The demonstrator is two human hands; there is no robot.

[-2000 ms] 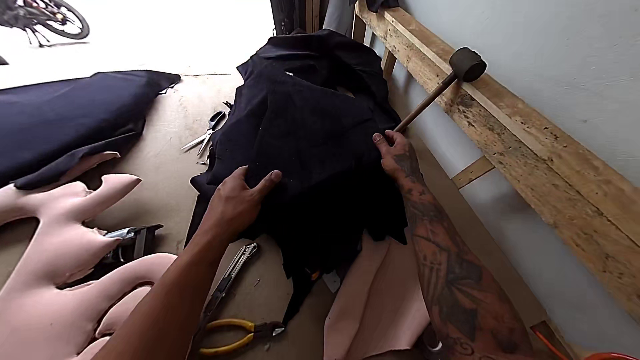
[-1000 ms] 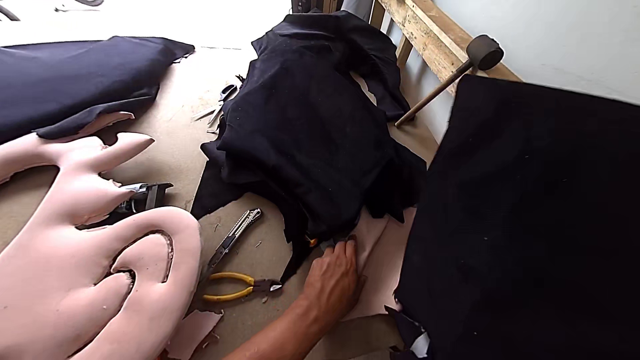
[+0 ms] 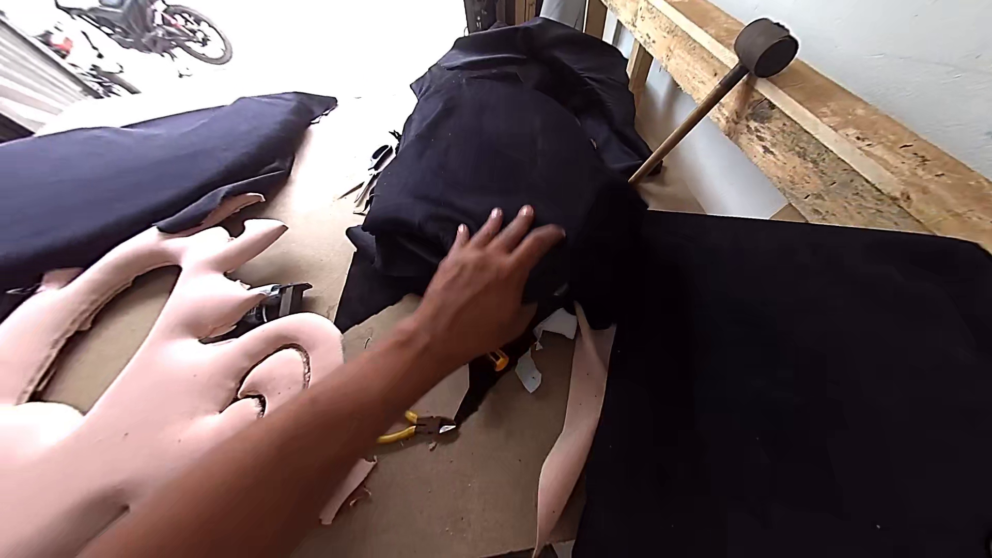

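My left hand (image 3: 484,287) lies palm down with spread fingers on a heap of dark fabric (image 3: 496,155) in the middle of the view. It grips nothing that I can see. At the right a large dark fabric-covered panel (image 3: 775,372) stands out over the work surface; my right hand is not visible. Below my left forearm's far side lie yellow-handled cutting pliers (image 3: 426,425), partly covered by the arm. A small orange-yellow tool part (image 3: 497,359) shows beside my wrist. A strip of pink foam (image 3: 572,442) runs along the panel's left edge.
Carved pink foam (image 3: 194,341) fills the left, with a black tool (image 3: 283,302) beside it and dark fabric (image 3: 155,170) behind. Scissors (image 3: 380,157) lie by the heap. A mallet (image 3: 766,48) leans on a wooden rail (image 3: 852,147) along the wall.
My left hand has moved from the heap's lower edge up onto its top. The dark panel at the right, absent two seconds ago, is in view. My right hand has gone out of view.
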